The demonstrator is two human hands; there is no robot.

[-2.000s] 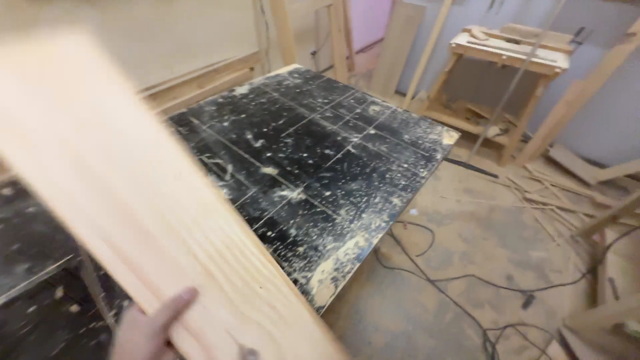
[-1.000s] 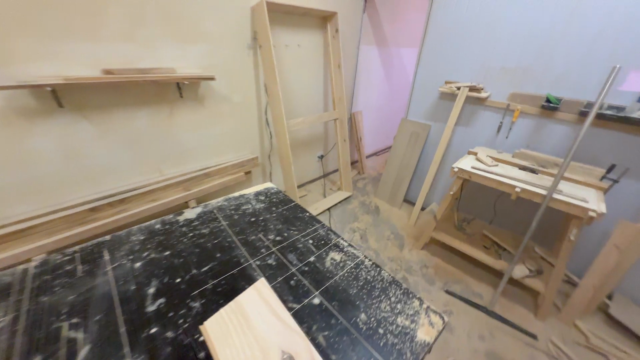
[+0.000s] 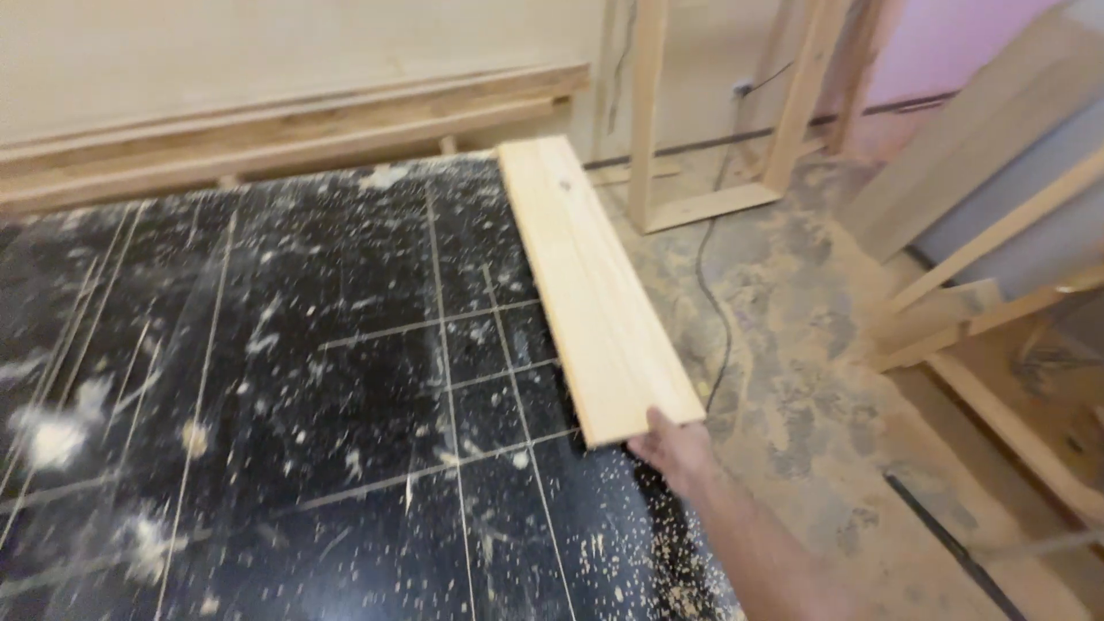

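A pale wooden board (image 3: 595, 293) with a small knot lies along the right edge of the black worktop (image 3: 345, 397), whose surface bears scored lines and sawdust. My right hand (image 3: 677, 448) grips the board's near end, with the thumb on top and the fingers below or behind, partly hidden. The board's far end is at the worktop's far corner. My left hand is out of the frame.
Long timber (image 3: 302, 129) runs along the wall behind the worktop. A wooden frame (image 3: 711, 205) stands on the dusty floor, near a cable (image 3: 720, 319). Leaning panels (image 3: 957, 129), a wooden stand (image 3: 1018, 431) and a dark floor squeegee or broom head (image 3: 949, 539) are at the right.
The board, over the worktop's near part one second ago, is now along its right edge. My right hand has come into view on its near end. The view has turned down and left.
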